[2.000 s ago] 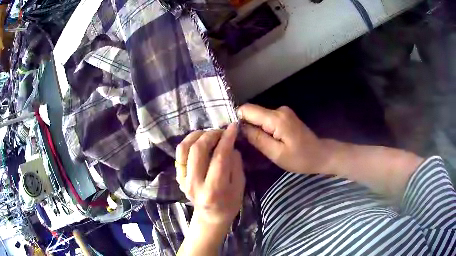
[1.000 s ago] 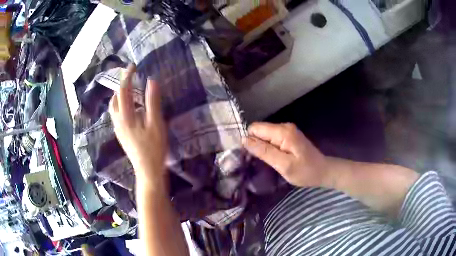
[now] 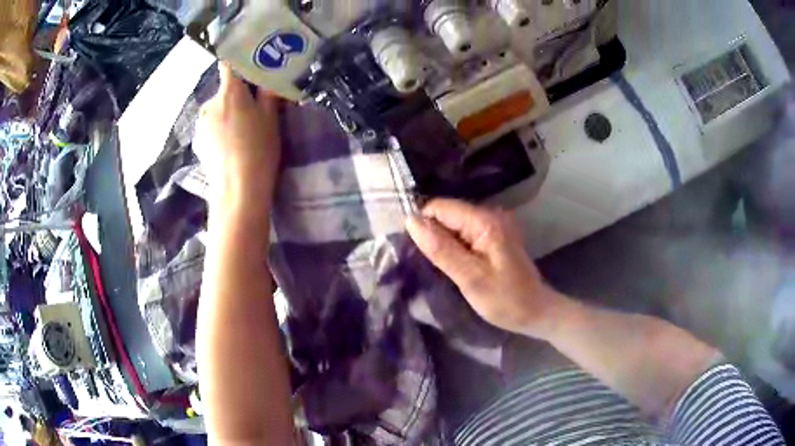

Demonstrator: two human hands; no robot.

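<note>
The plaid shirt point(image 3: 322, 196), purple, grey and white, lies in loose folds from the overlock machine point(image 3: 336, 52) down to the lap. Its edge runs under the presser foot area point(image 3: 375, 135). My right hand point(image 3: 475, 257) pinches the edge between thumb and fingers just below the needle area. My left hand point(image 3: 240, 131) reaches up over the cloth beside the machine head; its fingertips are partly hidden and blurred, so its hold on the cloth is unclear.
Tension knobs point(image 3: 397, 59) and an orange-brown window point(image 3: 495, 116) are on the machine front. A dark board with a red strip point(image 3: 109, 305) runs along the left, beside a cream neighbouring machine point(image 3: 61, 338). A black plastic bag point(image 3: 122, 43) is at the upper left.
The machine head has come into view at the top. My left hand left the edge and moved up the cloth to beside the head. My right hand still pinches the edge, now nearer the needle.
</note>
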